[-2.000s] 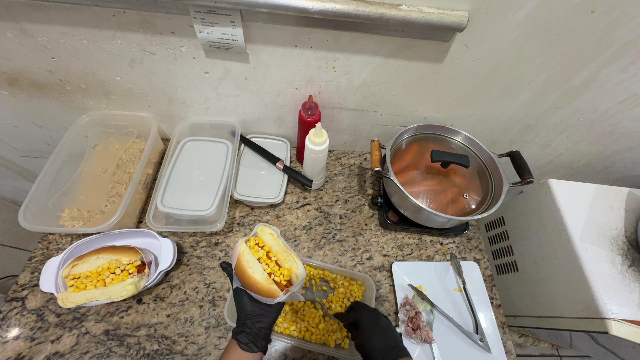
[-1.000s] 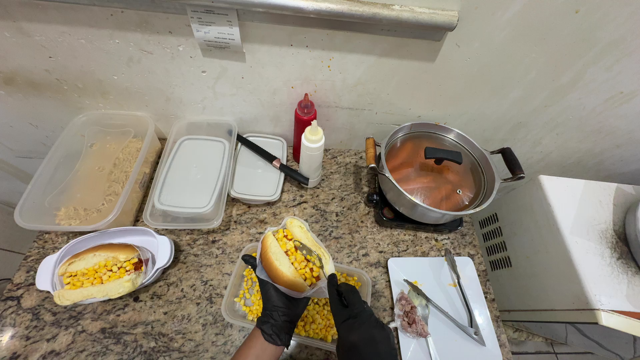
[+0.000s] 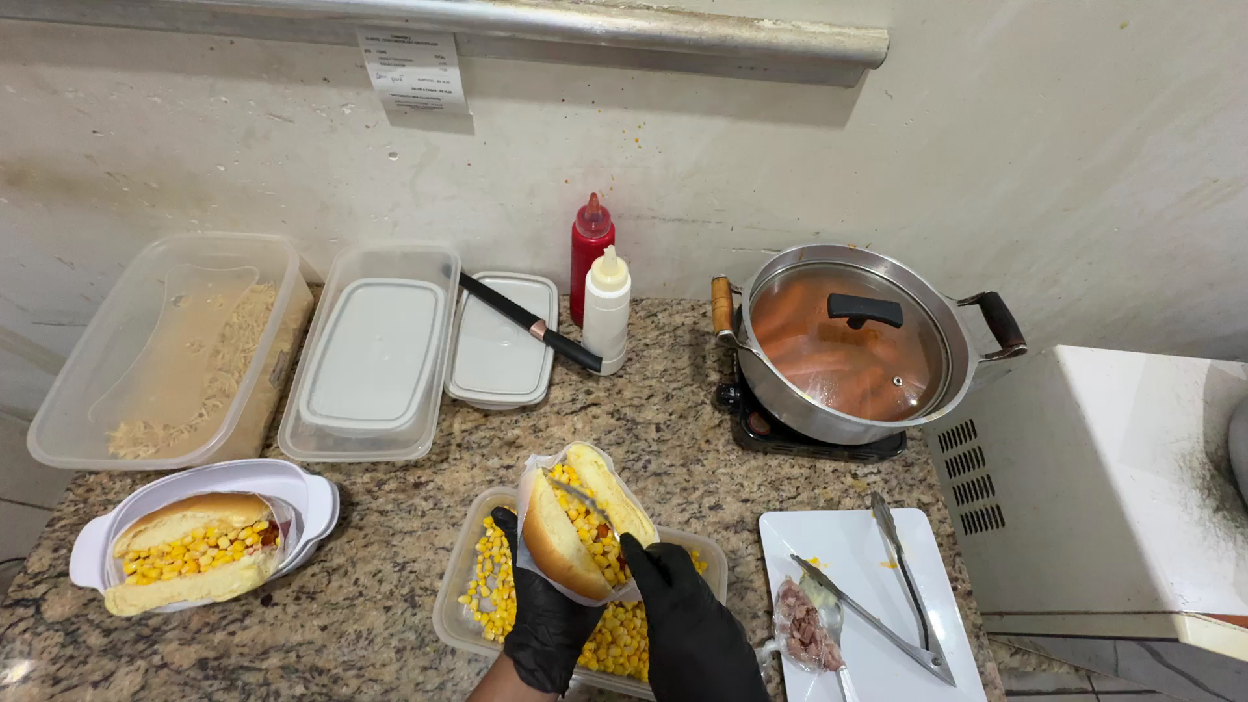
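My left hand [image 3: 548, 614], in a black glove, holds a hot dog bun [image 3: 565, 531] in a thin clear wrapper, opened and filled with corn and some red sauce. My right hand [image 3: 687, 614], also black-gloved, grips a metal spoon [image 3: 582, 497] whose bowl lies on the corn inside the bun; its handle is mostly hidden. Below both hands is a clear plastic container [image 3: 450, 585] of corn kernels [image 3: 619, 639]. At the left, a second filled bun [image 3: 195, 551] rests in a white oval dish [image 3: 317, 507].
Behind stand a tub of shredded food [image 3: 185, 361], lidded containers [image 3: 370, 351] [image 3: 502, 341], a black knife [image 3: 531, 322], red [image 3: 591, 258] and white [image 3: 607, 312] squeeze bottles. At right are a lidded pot [image 3: 848, 341] on a burner [image 3: 819, 444], and a white tray [image 3: 780, 526] with tongs [image 3: 912, 604] and bagged meat [image 3: 807, 624].
The spoon was down in the corn container two seconds ago; my right hand has since brought it up to the bun. The bun has moved right and tilted the other way.
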